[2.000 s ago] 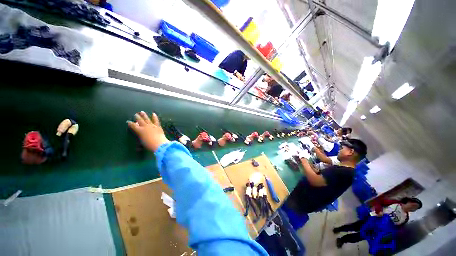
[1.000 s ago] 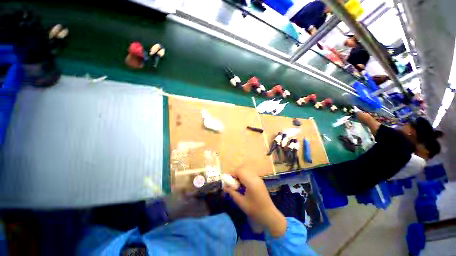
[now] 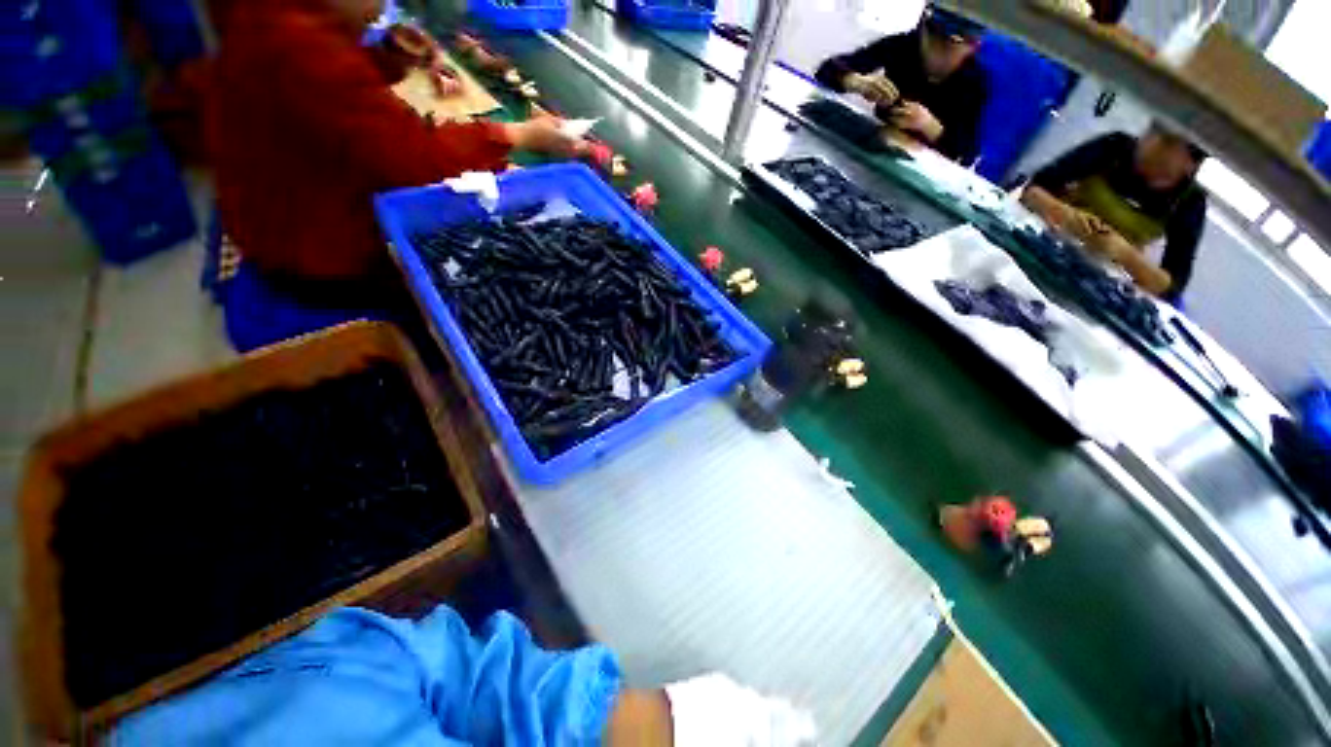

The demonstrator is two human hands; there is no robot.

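Observation:
My left hand (image 3: 737, 712), in a white glove, is at the bottom edge over the near end of the grey mat (image 3: 701, 511). Its fingers are cut off or blurred, and I cannot tell whether it holds anything. The blue sleeve runs in from the lower left. My right hand is out of the picture. A blue plastic bin (image 3: 543, 470) heaped with black limb pieces (image 3: 569, 314) stands at the mat's far end. A dark jar or bottle (image 3: 762, 400) is beside the bin's corner.
A brown bin (image 3: 475, 504) of dark pieces stands at the left. The green belt (image 3: 890, 438) carries red-topped figure parts (image 3: 998, 514) and pale-ended limbs (image 3: 1034, 534). Cardboard (image 3: 963, 701) lies at the lower right. A person in red (image 3: 299, 161) sits beyond the bin; two people work across the belt.
The view has swung left, from the cardboard to the bins and the mat's far end. My bare right hand has left the picture; my gloved left hand shows at the bottom edge.

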